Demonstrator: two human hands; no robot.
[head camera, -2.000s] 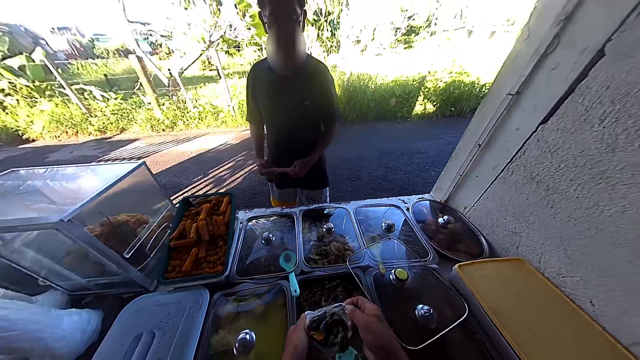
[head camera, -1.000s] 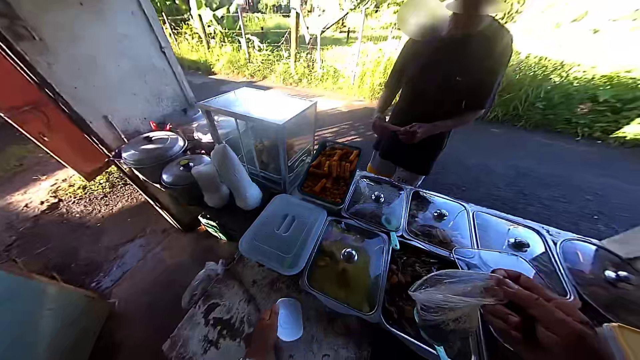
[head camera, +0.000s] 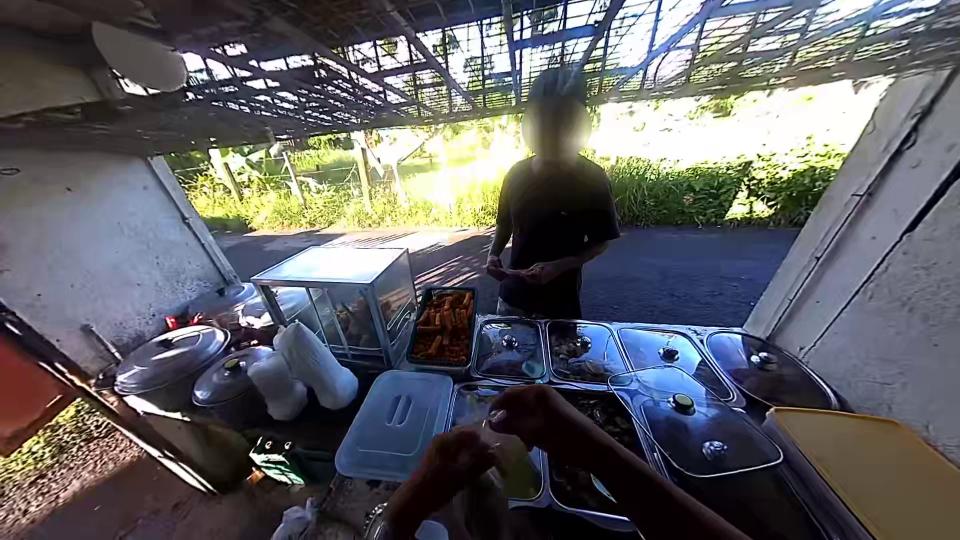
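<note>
My left hand (head camera: 450, 461) and my right hand (head camera: 529, 420) meet over the near food trays, fingers pinched on the top of a clear plastic bag (head camera: 484, 495). The bag hangs below my hands; its contents are too dark to tell. Behind them is a steel tray of yellowish food (head camera: 523, 474) under a glass lid. To its right stands an uncovered tray of dark food (head camera: 600, 416). Glass-lidded steel trays (head camera: 510, 351) form a row behind. A translucent plastic lid (head camera: 397, 424) lies left of my hands.
A glass display case (head camera: 330, 266) and a tray of fried rolls (head camera: 445, 322) stand at the back left. Lidded metal pots (head camera: 172, 360) and wrapped white plastic bags (head camera: 319, 367) are farther left. A yellow lid (head camera: 870, 465) lies at right. A person (head camera: 559, 225) stands across the counter.
My hands, apart one second ago, have come together at the bag's top. The white object by my left hand then is now largely hidden low in the view. The view has swung up and right.
</note>
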